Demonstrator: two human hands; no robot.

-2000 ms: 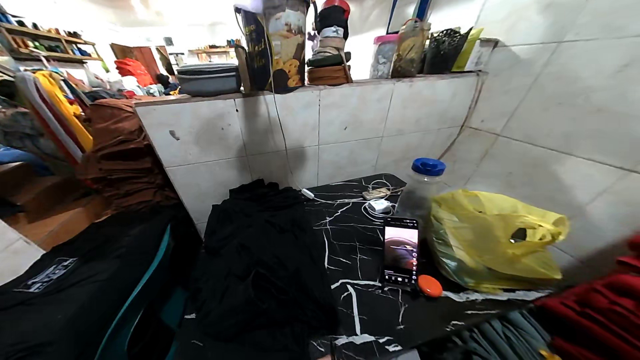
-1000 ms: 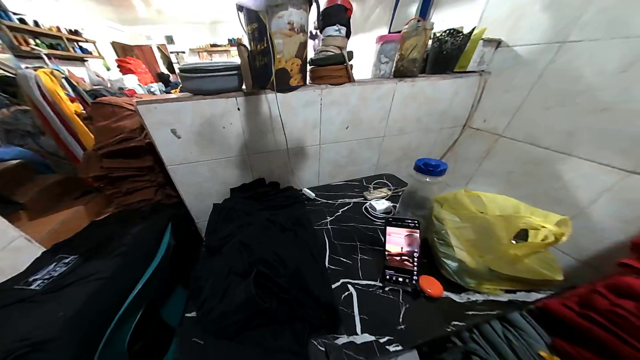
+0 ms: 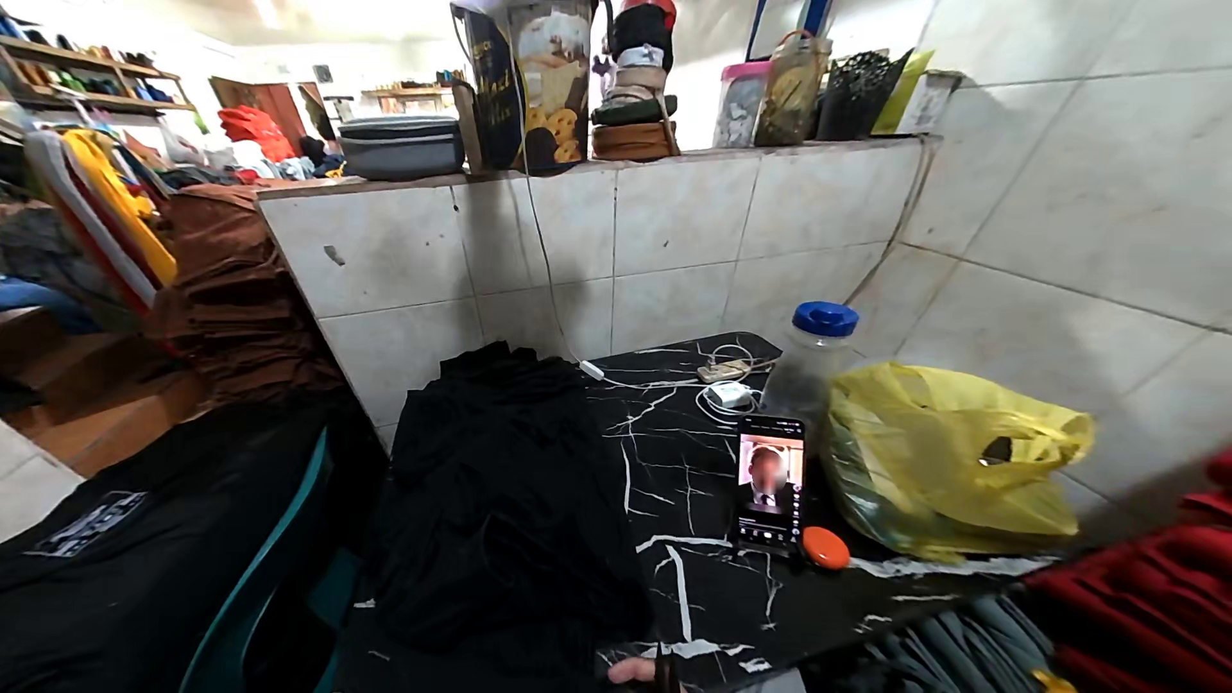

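Observation:
At the bottom edge, a fingertip of what looks like my right hand [image 3: 632, 670] shows beside a dark, narrow pointed tool [image 3: 660, 666], perhaps scissors. Most of this hand is out of frame, so its hold on the tool cannot be told. Just up and left of it lies a heap of black fabric [image 3: 510, 520] on the black marble-patterned table [image 3: 688, 481]. My left hand is out of view. A lit smartphone [image 3: 770, 481] stands upright on the table, with a round orange object [image 3: 826, 548] by its lower right corner.
Behind the phone are a clear jar with a blue lid [image 3: 825, 320] and a white charger [image 3: 729, 394] with cables. A yellow plastic bag [image 3: 953, 462] stands at right, above folded red cloth [image 3: 1145, 606]. A tiled half wall [image 3: 539, 231] bounds the back; a black-covered teal chair [image 3: 279, 539] is at left.
A fingertip and a dark pointed tool now show at the bottom edge, where one second ago neither was visible. The picture on the phone screen has changed.

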